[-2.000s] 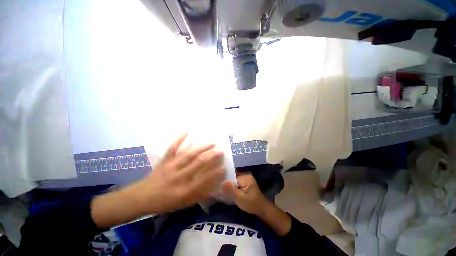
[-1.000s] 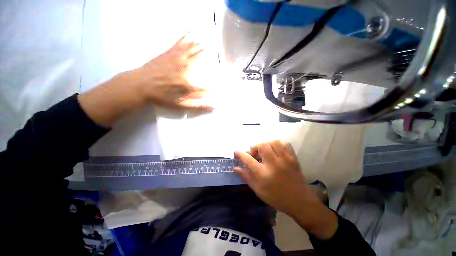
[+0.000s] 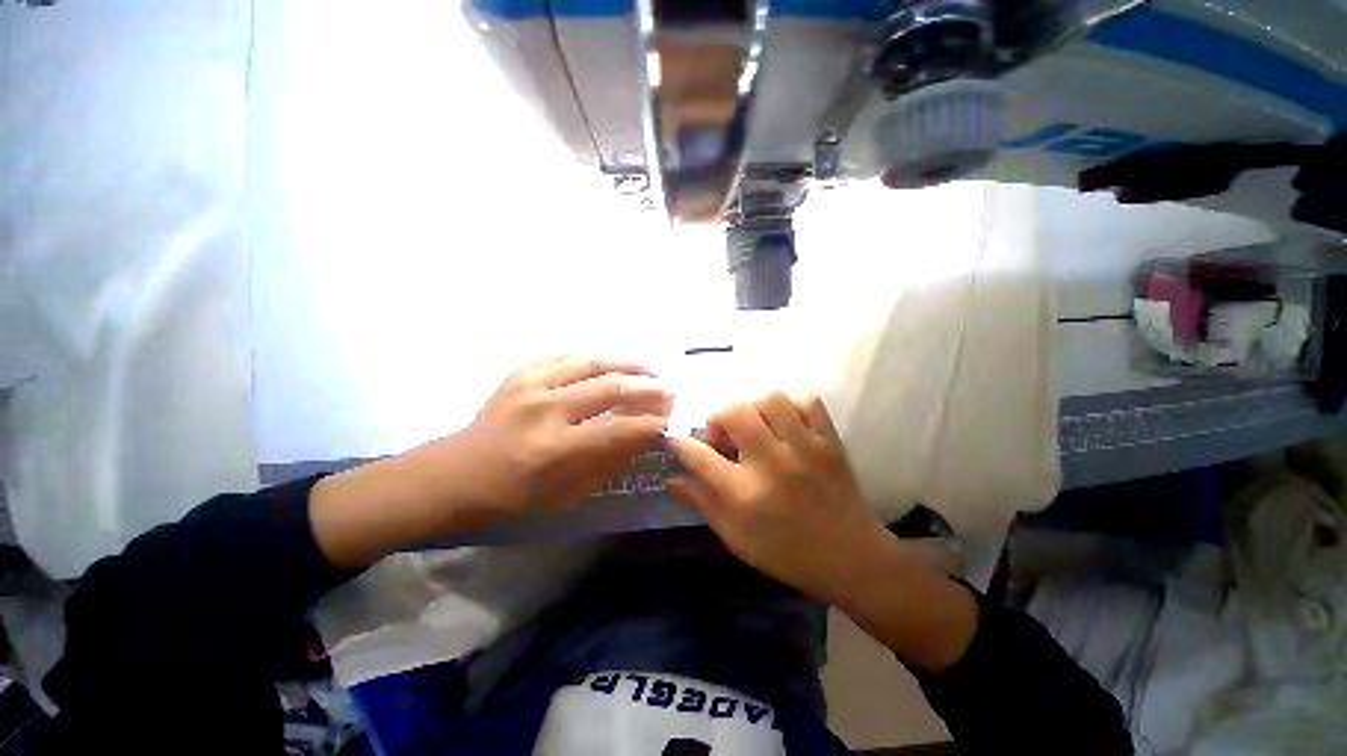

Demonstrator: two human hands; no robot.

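My left hand [image 3: 569,436] lies palm down at the table's front edge, left of centre, with its fingers close together. My right hand [image 3: 783,495] is just to its right, thumb and fingers bent inward, its thumb tip close to the left fingertips. White cloth at the fingertips is washed out by glare, so its outline and any grip on it are hidden. The sewing machine head [image 3: 827,89] is above, with the dark cylindrical attachment [image 3: 762,266] hanging beyond my hands. The slide-plate slot [image 3: 709,350] shows between them.
Cream cut panels [image 3: 953,399] hang over the edge at right. Large white fabric [image 3: 126,325] hangs at left. A clear tray [image 3: 1226,318] with small items stands at far right. Pale cloth [image 3: 429,606] hangs below the ruled edge [image 3: 1182,428]. A blue bin [image 3: 414,709] is lower left.
My left hand has come down and right, from the bed to the front edge beside my right hand, which has stayed near its place. The view has shifted, showing the machine head differently.
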